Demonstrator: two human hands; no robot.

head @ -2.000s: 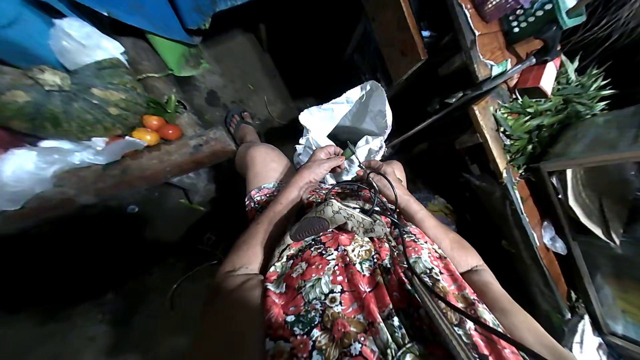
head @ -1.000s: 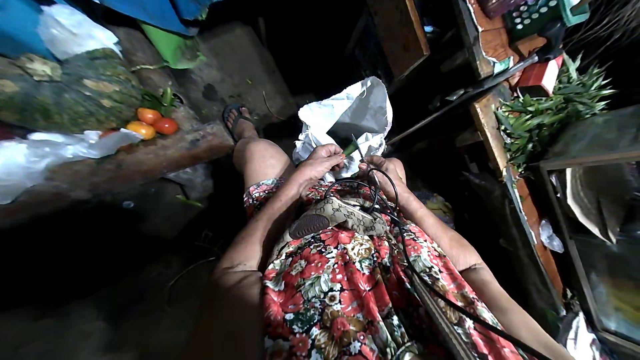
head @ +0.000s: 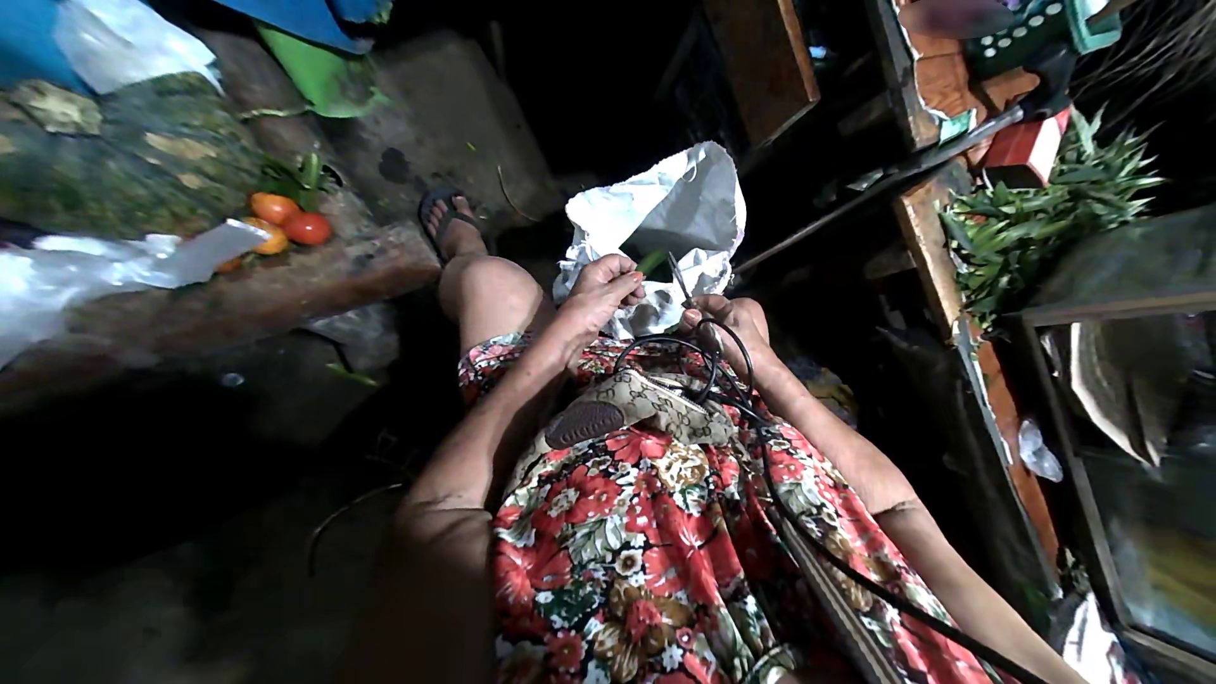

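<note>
My left hand [head: 608, 290] pinches one end of a green leaf piece [head: 652, 262] over an open white sack [head: 655, 204] standing between my knees. To its right, my right hand [head: 727, 323] grips a thin blade [head: 677, 275], pointing up towards the leaf; its handle is hidden in the fingers. A black cable [head: 750, 408] loops below and beside my right hand and runs down across my lap. A patterned waist bag [head: 655, 404] lies on the floral dress [head: 627, 532], just under both hands.
Tomatoes [head: 307, 228] and a large green squash [head: 142, 157] lie on the ledge at left. At right, a long dark rod [head: 883, 180] slants near a wooden bench edge [head: 936, 237], leafy greens [head: 1054, 209] and a glass-fronted case [head: 1130, 456].
The blade in my right hand now stands out above the fingers, a little apart from the leaf. My left hand still holds the leaf in nearly the same place.
</note>
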